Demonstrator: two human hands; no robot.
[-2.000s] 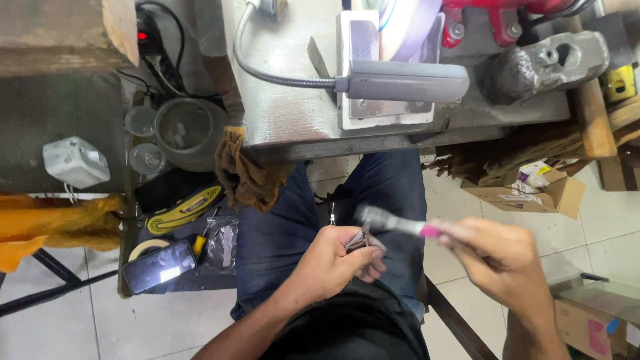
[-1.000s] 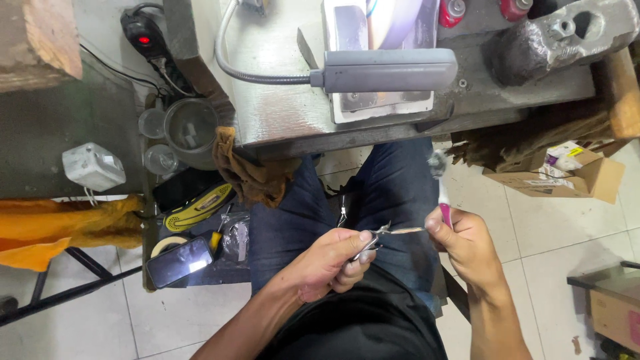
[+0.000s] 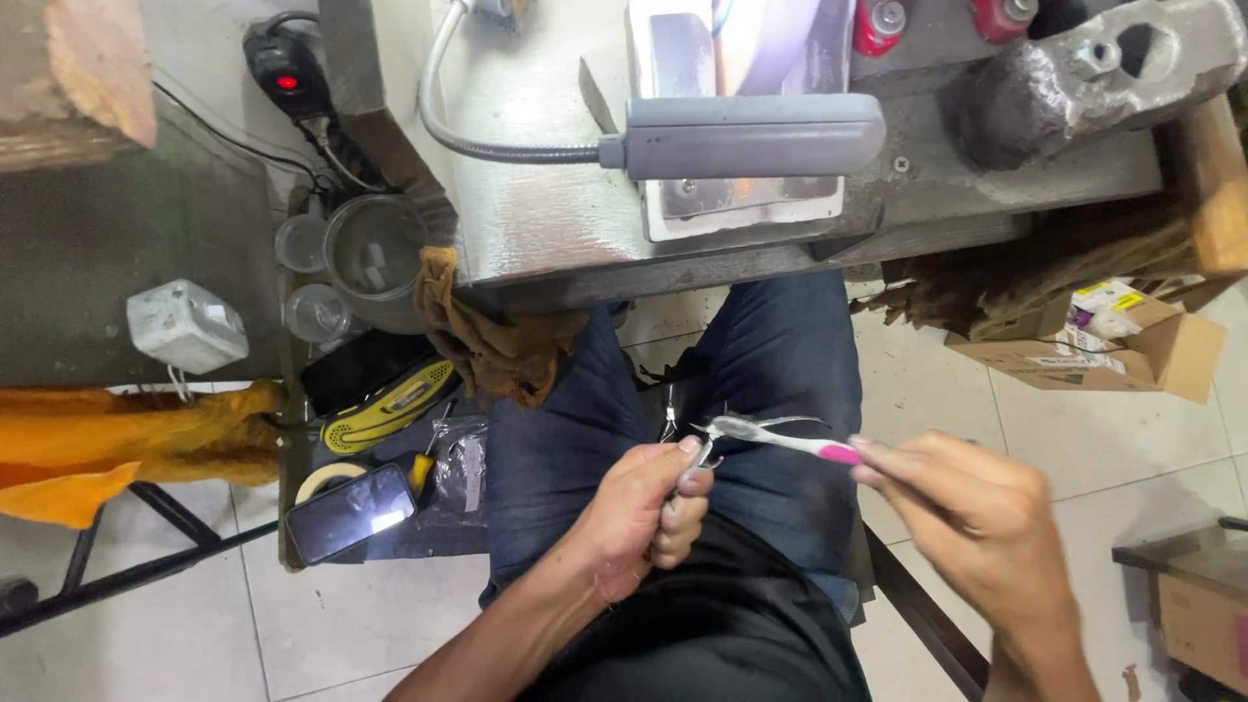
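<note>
My left hand point(image 3: 651, 512) is closed around a small metal hand tool point(image 3: 704, 450), whose exact kind I cannot tell; its tip pokes out above the fingers. In my right hand point(image 3: 960, 507) is a toothbrush point(image 3: 792, 442) with a white and pink handle, pinched between thumb and fingers. The dark, worn brush head lies against the metal tool, over my lap. A thin curved metal part shows just behind the brush head. Beyond both hands, another small metal tool point(image 3: 670, 414) lies between my thighs, partly hidden.
Ahead is a metal-topped workbench point(image 3: 546, 219) with a gooseneck lamp point(image 3: 751, 136) and a grinding wheel point(image 3: 770, 44). A brown rag point(image 3: 497, 341) hangs at its edge. At left a shelf holds a smartphone point(image 3: 351, 514), a tape roll point(image 3: 331, 478) and plastic cups point(image 3: 317, 312). Right: an open cardboard box point(image 3: 1160, 351).
The brush head, raised above the metal tool one second ago, now rests on it. My right hand has come down and tilted the toothbrush toward my left hand. My left hand keeps its hold.
</note>
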